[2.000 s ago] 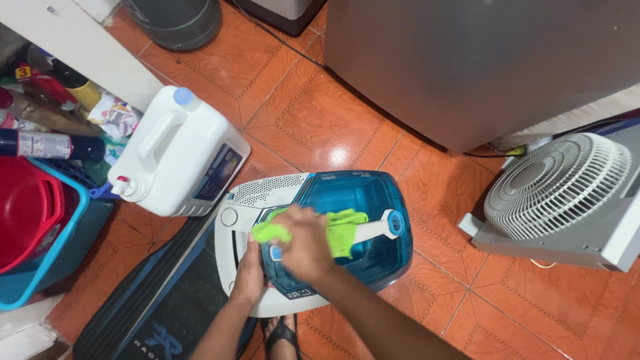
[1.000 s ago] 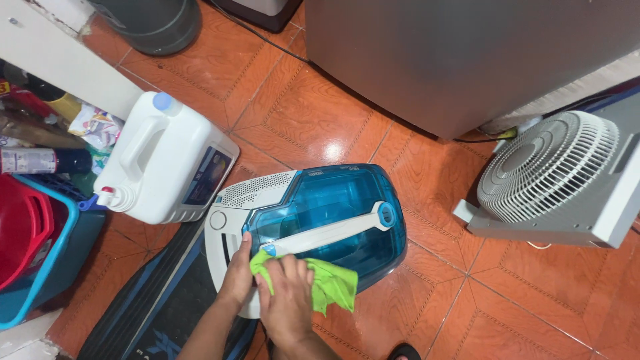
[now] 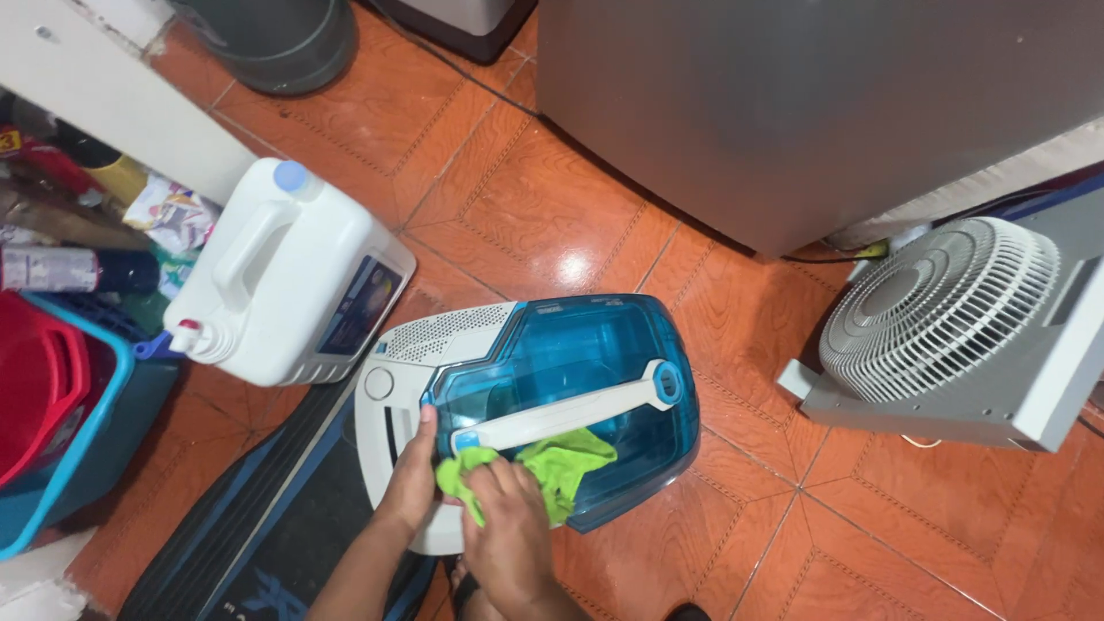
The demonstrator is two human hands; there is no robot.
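Observation:
A white vacuum cleaner [image 3: 448,336] with a translucent blue tank [image 3: 569,345] and a white carry handle [image 3: 569,412] stands on the floor at lower centre. My left hand [image 3: 412,479] lies against its white body beside the handle's near end; whether it grips the edge is unclear. In my right hand [image 3: 509,526] is a bright green cloth [image 3: 565,466], pressed on the cleaner just below that end of the handle. Part of the cloth spreads over the tank. The fingertips of my right hand are partly hidden in the cloth.
Left of the cleaner stands a white plastic jug [image 3: 302,250], near a blue basin [image 3: 103,448] holding a red container [image 3: 39,388]. A dark padded bag [image 3: 302,517] lies below. A grey appliance [image 3: 776,103] is at top right, a box fan [image 3: 940,310] at right.
The green cloth and my right hand have moved off the top of the tank to the near side of the handle. The handle and tank, partly covered earlier, show more fully.

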